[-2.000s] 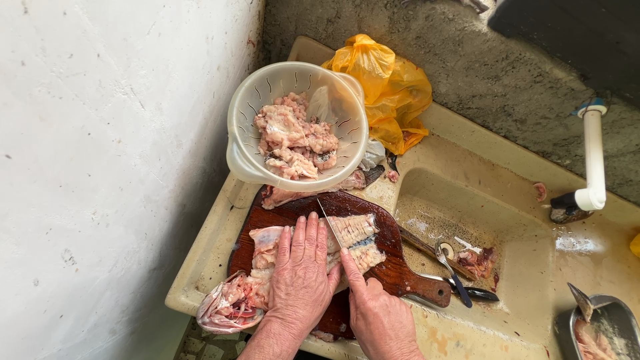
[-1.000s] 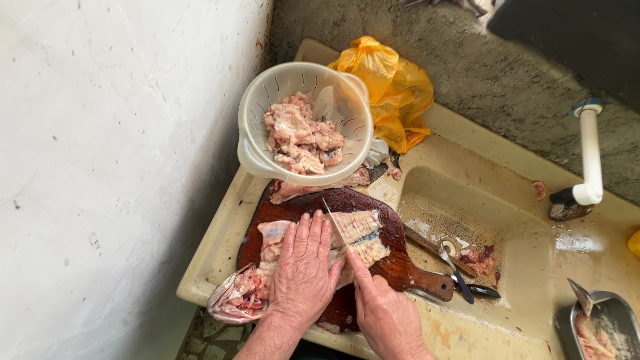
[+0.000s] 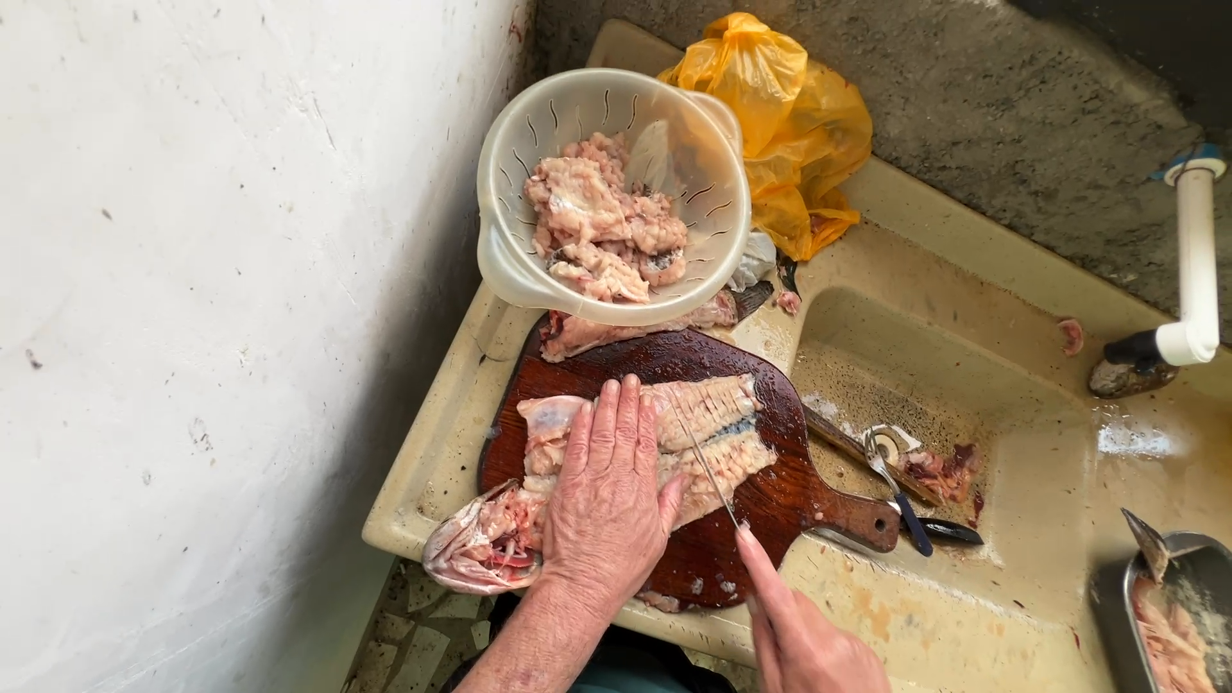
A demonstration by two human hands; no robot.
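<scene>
An opened fish (image 3: 717, 399) lies flat on a dark wooden cutting board (image 3: 789, 539), its head (image 3: 484, 553) over the board's left edge. Several crosswise cuts mark the flesh toward the tail end. My left hand (image 3: 611, 491) presses flat on the middle of the fish, fingers close together. In my right hand (image 3: 804, 616) is a knife (image 3: 709, 474), its thin blade lying across the flesh just right of my left fingers; its handle is hidden in the hand. Above the board, a translucent plastic colander (image 3: 500, 241) holds pieces of pale pink fish flesh (image 3: 602, 217).
A yellow plastic bag (image 3: 799, 125) sits behind the colander. In the sink basin (image 3: 905, 356) lie a fork (image 3: 900, 491), a black-handled utensil (image 3: 948, 531) and scraps (image 3: 943, 472). A white pipe (image 3: 1196, 260) and a metal container with flesh (image 3: 1174, 635) are at right.
The knife blade has shifted along the fish toward my left hand. My left hand stays pressed on the fish. The view has shifted somewhat.
</scene>
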